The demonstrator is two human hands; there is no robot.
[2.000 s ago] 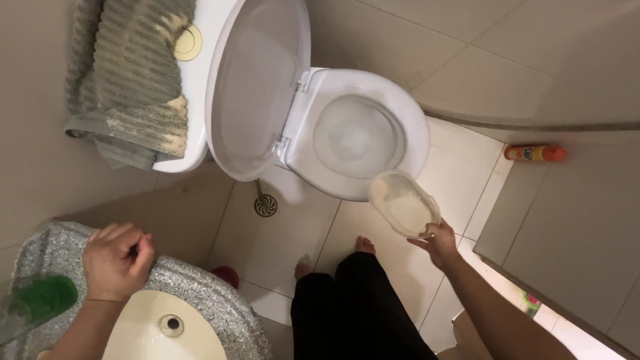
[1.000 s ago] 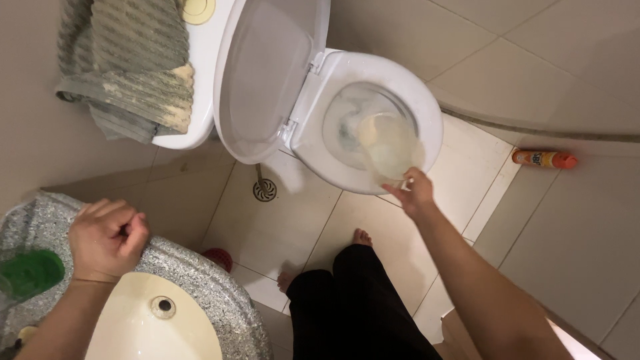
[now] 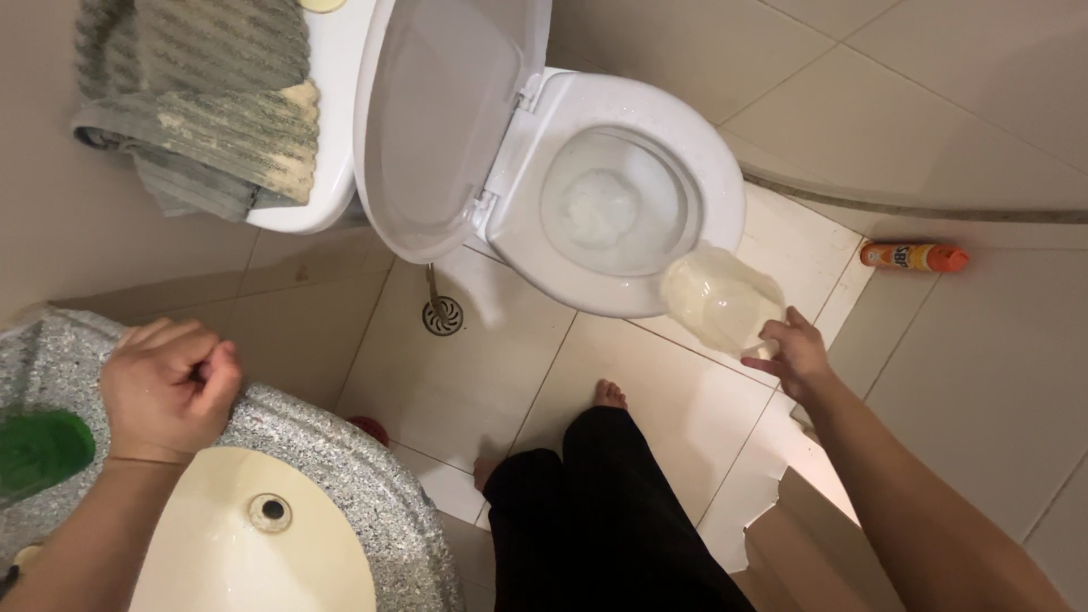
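Note:
My right hand (image 3: 790,353) grips the small handle of a translucent plastic scoop (image 3: 722,297), which hangs over the floor tiles and overlaps the near right edge of the toilet seat (image 3: 586,293). The toilet lid is raised, and the bowl (image 3: 603,204) holds foamy or rippling water. At the left, my left hand (image 3: 174,382) is curled into a fist that rests on the rim of the speckled stone washbasin counter (image 3: 374,476). Its fingers hold nothing that shows. Beside that hand is the cream sink basin (image 3: 246,544) with its drain.
A grey-green towel (image 3: 221,93) lies on the toilet tank (image 3: 331,170). On the counter stands a green container (image 3: 42,450). An orange spray can (image 3: 914,257) lies by the wall at right. A round floor drain (image 3: 443,315) is beside the toilet; an open cardboard box (image 3: 816,544) is at lower right.
Two seconds ago the scoop was beside the seat, then over the bowl; my right hand has now drawn it back toward the seat's near edge. My left hand has stayed on the counter.

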